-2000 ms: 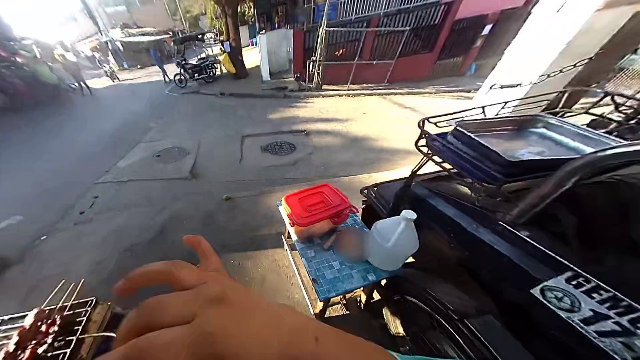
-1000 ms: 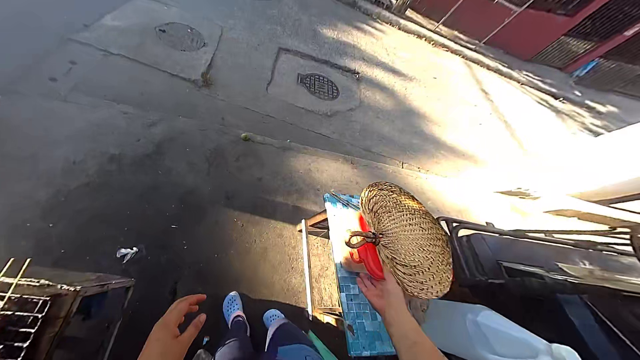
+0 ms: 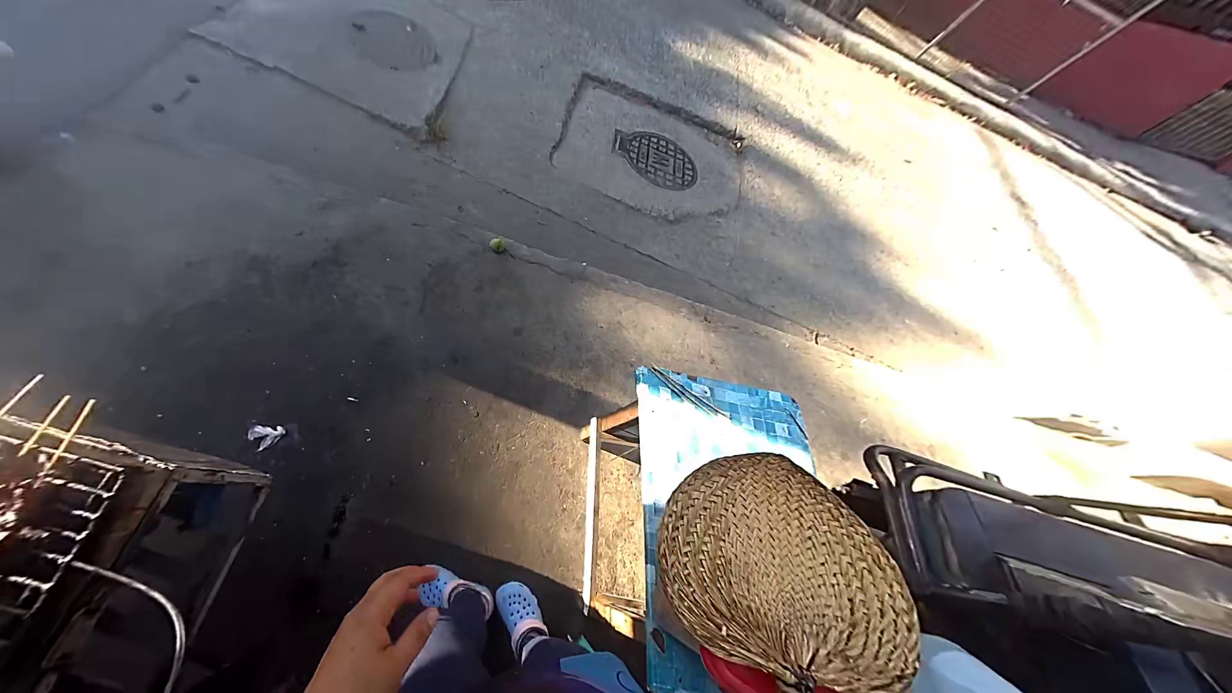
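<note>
My left hand (image 3: 375, 630) is low in the view with thumb and fingers apart and nothing in it, above the blue clogs (image 3: 520, 606) on my feet. A woven palm-leaf hand fan (image 3: 784, 568) lies over the blue tile-patterned tabletop (image 3: 727, 419) and a red lid (image 3: 736, 672), its narrow end toward the bottom edge. My right hand does not show; whether it touches the fan is hidden. On the left, a wire grill rack (image 3: 72, 539) holds dark, charred-looking food with bamboo sticks (image 3: 69, 433) jutting out.
A pale plastic jug (image 3: 958, 666) is partly hidden beside the fan. The dark vehicle with a tubular metal rack (image 3: 1001, 491) stands right of the table. Crumpled white litter (image 3: 266, 436), a small green round thing (image 3: 498, 245) and a manhole cover (image 3: 657, 161) lie on the pavement.
The fan, earlier upright by my right hand, now covers more of the table and the red lid. My right hand has left the view. My left hand stays empty.
</note>
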